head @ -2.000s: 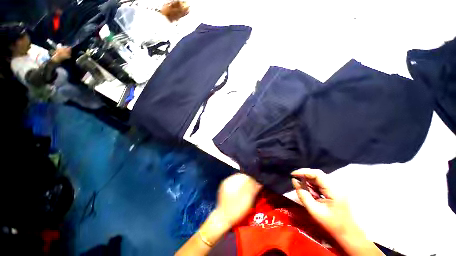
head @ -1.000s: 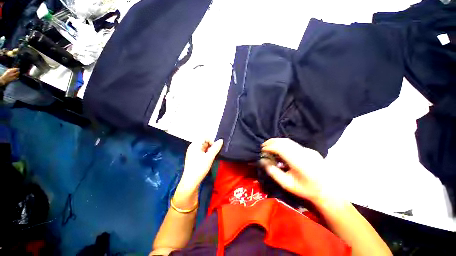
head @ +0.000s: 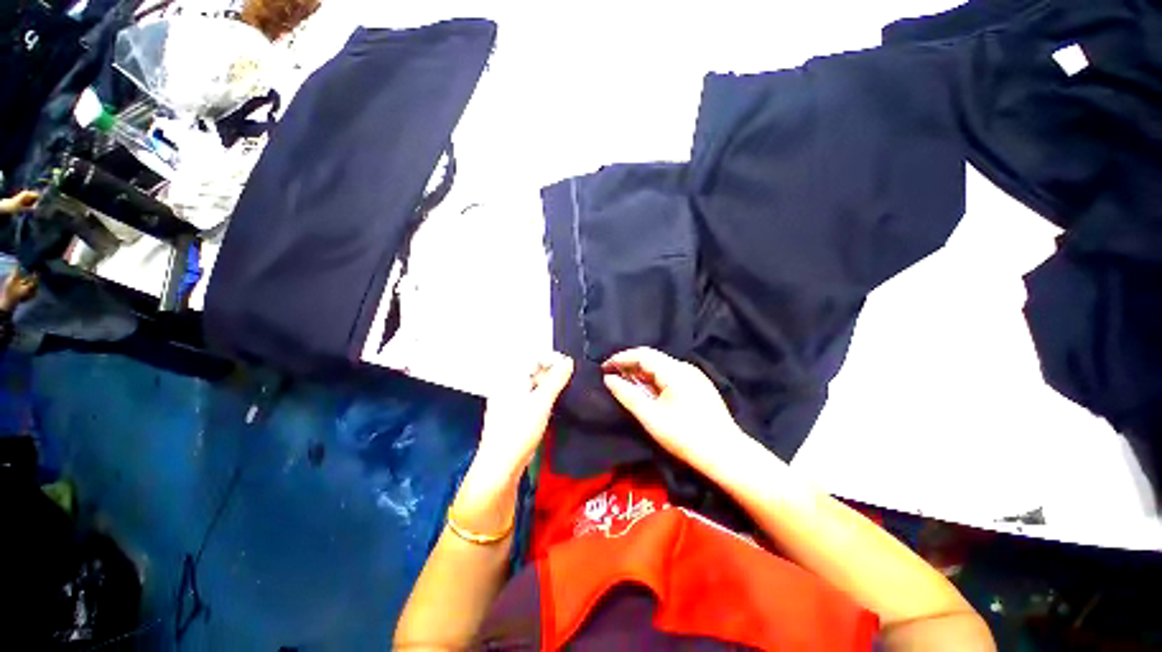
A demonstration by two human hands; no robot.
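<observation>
A dark navy garment [head: 828,178] lies across the white table and hangs over its front edge at my apron. A thin pale line runs along its left edge band. My left hand [head: 533,395] pinches the left edge of the garment close to the apron. My right hand [head: 656,389] is just right of it, with its fingertips on the same part of the cloth. Whether a small tool is inside the right hand cannot be seen.
A long navy stack [head: 344,178] lies at the left table edge, with a thin dark strip [head: 414,242] beside it. A navy heap [head: 1109,255] with a white tag lies at the right. Plastic bags [head: 204,70] lie at the far left. Another person's hand [head: 18,203] shows there.
My right hand has moved left, close to my left hand. The garment's pale-lined edge has shifted left and now runs almost straight away from me. The dark tool seen in my right hand no longer shows.
</observation>
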